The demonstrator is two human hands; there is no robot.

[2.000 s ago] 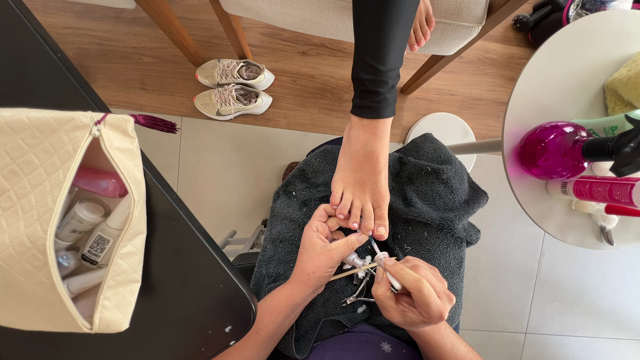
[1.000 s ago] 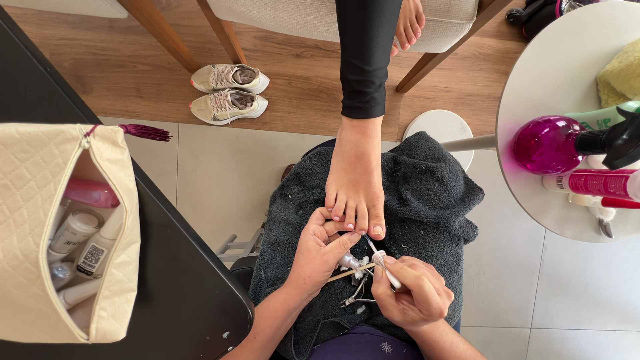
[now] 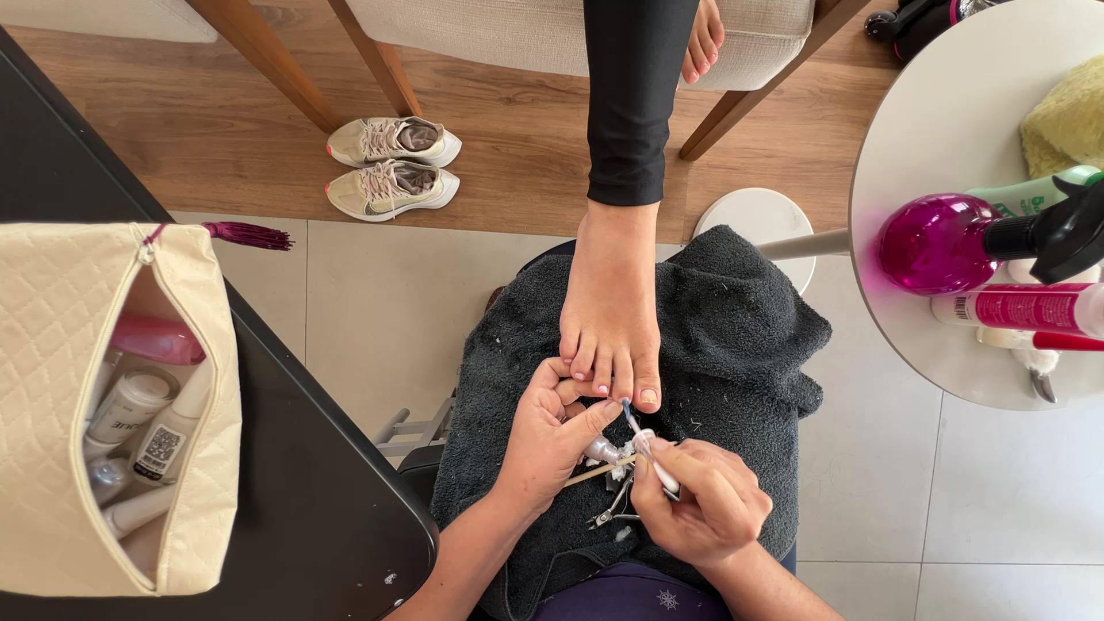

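Another person's bare foot rests on a dark grey towel spread over my lap. My left hand has its fingers at the smaller toes and also holds a small nail polish bottle. In my right hand is a white-handled nail polish brush, its bristles touching the nail of the toe beside the big toe. A thin wooden stick crosses between my hands, partly hidden. Metal cuticle nippers lie on the towel near white cotton bits.
A cream quilted pouch of bottles lies open on a black table at left. At right, a round white table bears a magenta spray bottle, tubes and a yellow cloth. Sneakers stand on the floor.
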